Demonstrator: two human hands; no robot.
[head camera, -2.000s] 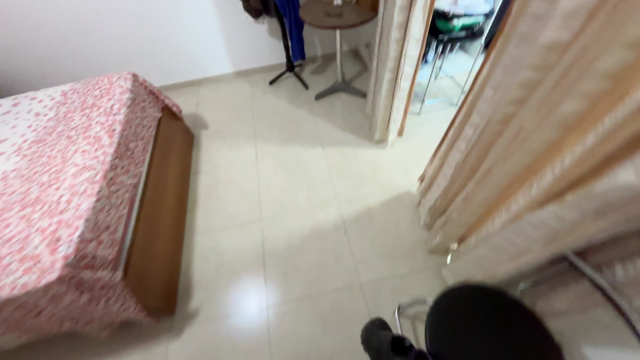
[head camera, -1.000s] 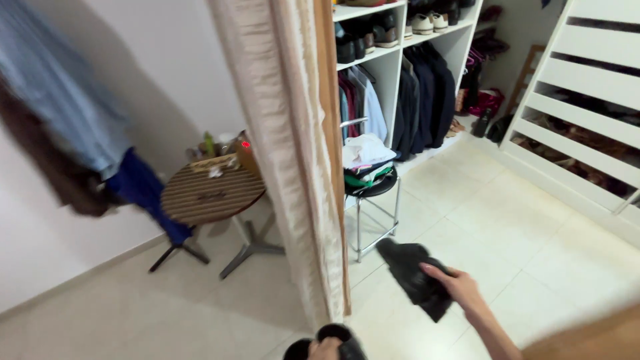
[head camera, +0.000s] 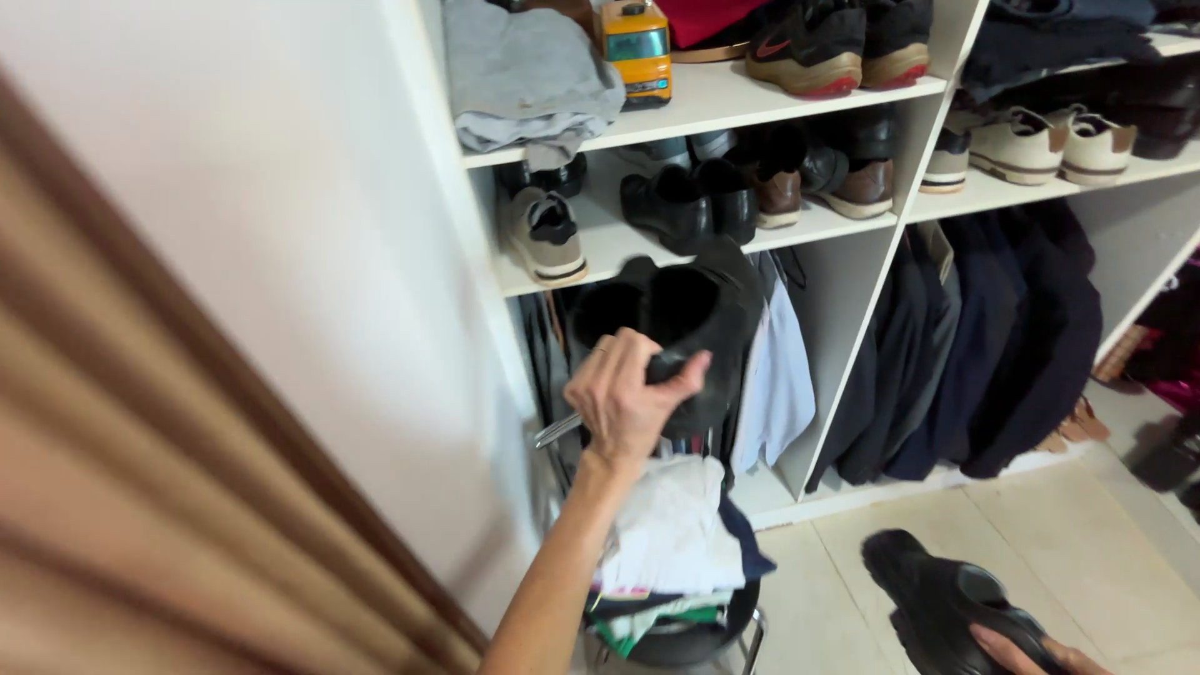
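My left hand grips a pair of black shoes by their heel ends, just below the middle shoe shelf. At the lower right, my right hand holds other black footwear over the tiled floor; its fingers are partly cut off by the frame edge. On the shelf behind the left hand stand black shoes, a beige sneaker and brown shoes.
Folded clothes lie on a black chair beneath the left arm. Dark jackets and a light blue shirt hang below the shelves. A yellow toy vehicle stands above. A beige curtain and white wall are at left.
The view has moved from the bedroom to the open closet. My left hand, low by the curtain a second ago, is now raised at the shelves with the black shoes.
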